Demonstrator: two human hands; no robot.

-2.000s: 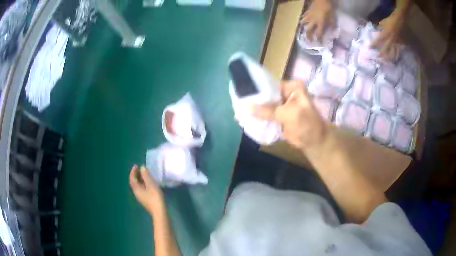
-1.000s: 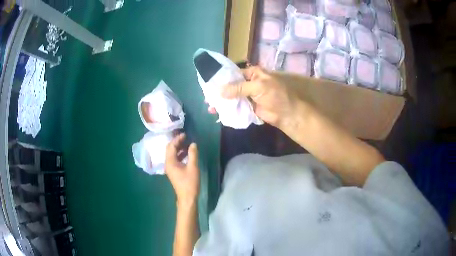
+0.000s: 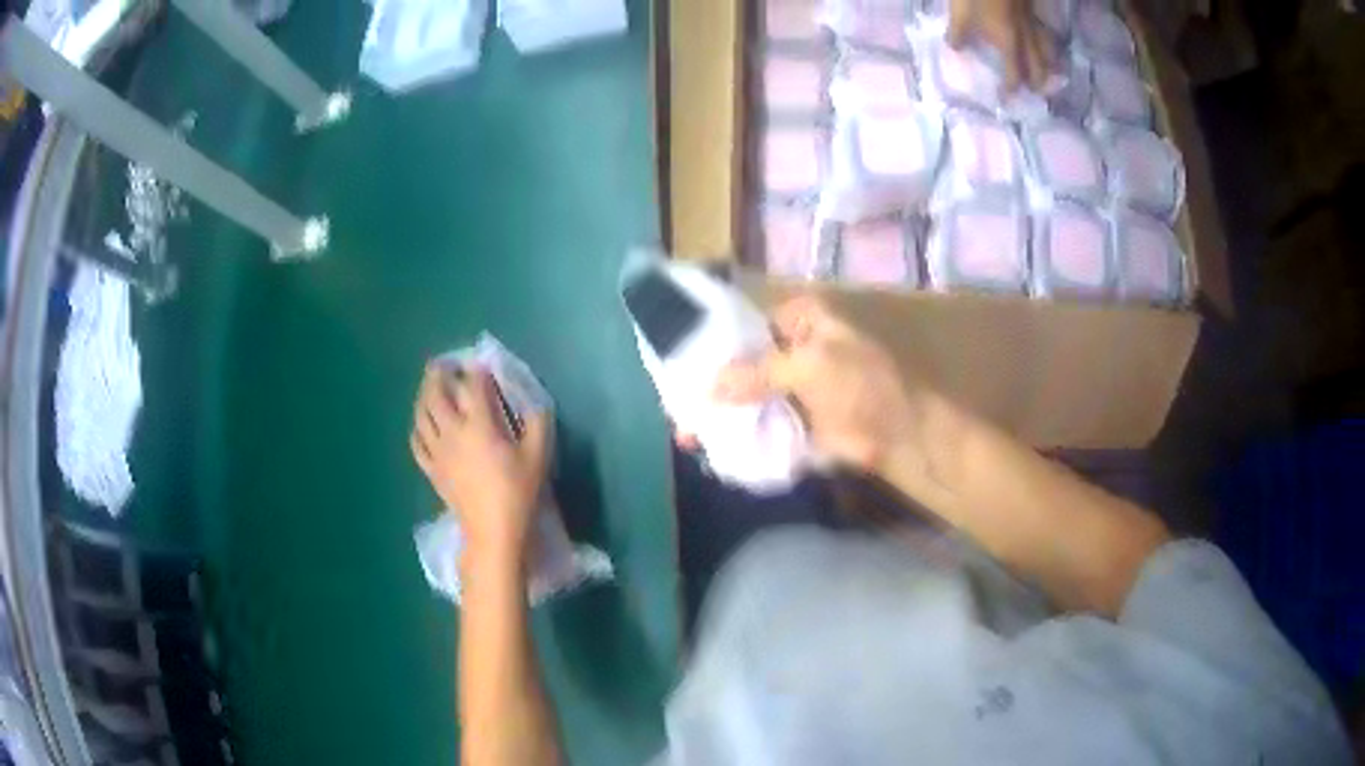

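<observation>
My right hand (image 3: 846,382) holds a white sleeve (image 3: 719,374) with a dark-faced piece (image 3: 663,310) showing at its upper left end, above the bench's near edge. My left hand (image 3: 476,434) lies over a white bagged unit (image 3: 517,386) on the green bench (image 3: 344,494); its fingers cover most of it, and whether they grip it cannot be told. A second white bagged unit (image 3: 551,566) lies just below, partly hidden by my left wrist.
An open brown carton (image 3: 988,359) with rows of pink bagged units (image 3: 981,240) stands at the right. Another person's hand (image 3: 1003,38) reaches into it. White trays (image 3: 424,38) lie at the far end. Metal rails (image 3: 165,135), white slips (image 3: 98,389) and dark boxes (image 3: 127,629) line the left.
My left hand has moved up from the lower bagged unit onto the upper one. My right hand still holds the sleeve, now lower in view. Another person's hand has come back over the carton.
</observation>
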